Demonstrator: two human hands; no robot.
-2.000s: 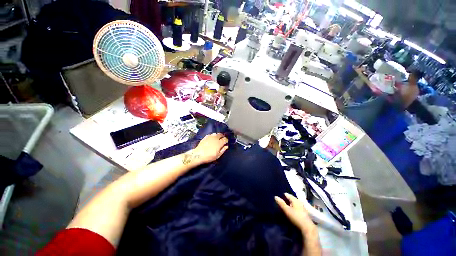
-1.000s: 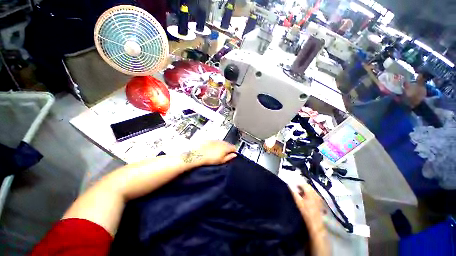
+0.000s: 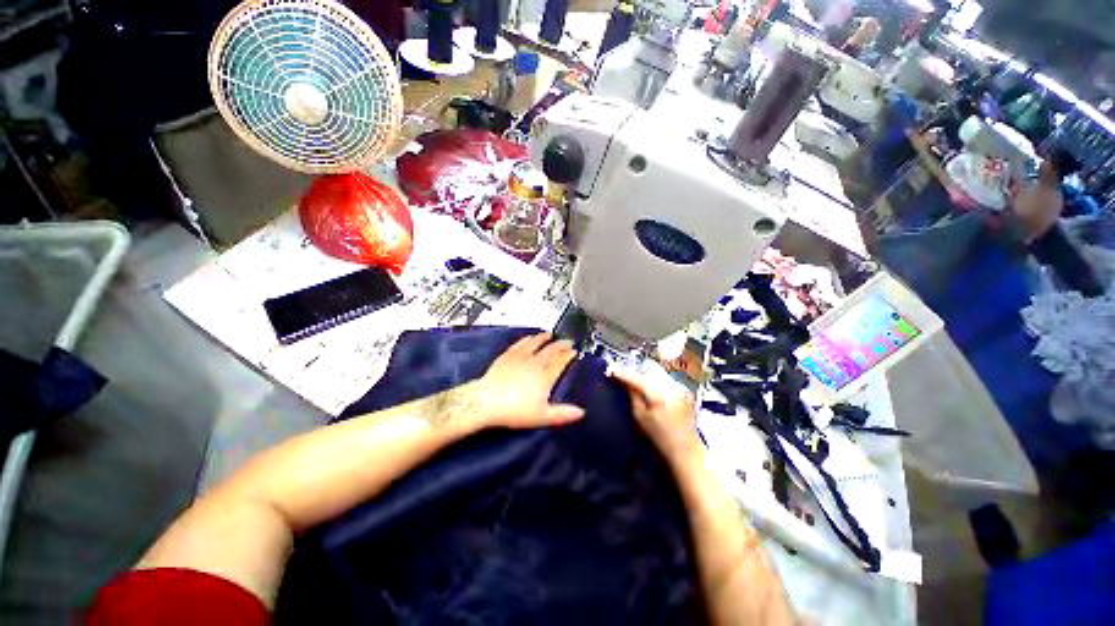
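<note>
A dark navy garment piece [image 3: 514,514] covers the table front and hangs over my lap. Its far edge lies at the foot of the white sewing machine head [image 3: 673,232]. My left hand [image 3: 528,382] lies flat on the cloth just left of the needle area, fingers pointing to the machine. My right hand [image 3: 660,410] rests on the cloth's right edge, close to the needle area. Both hands press on the cloth; whether the fingers pinch it is not clear. The presser foot and needles are too small and shaded to make out.
A smartphone [image 3: 333,303], red plastic bag [image 3: 357,223] and round fan [image 3: 306,98] are at the left. A glass jar [image 3: 523,220] stands beside the head. Black fabric strips [image 3: 783,416] and a lit screen [image 3: 866,339] are at the right. Whitish bins [image 3: 73,294] flank the table.
My right hand has moved from the cloth's right side up and inward to the needle area. The cloth now covers the metal bed and spreads further left. My left hand lies flatter, fingers more spread.
</note>
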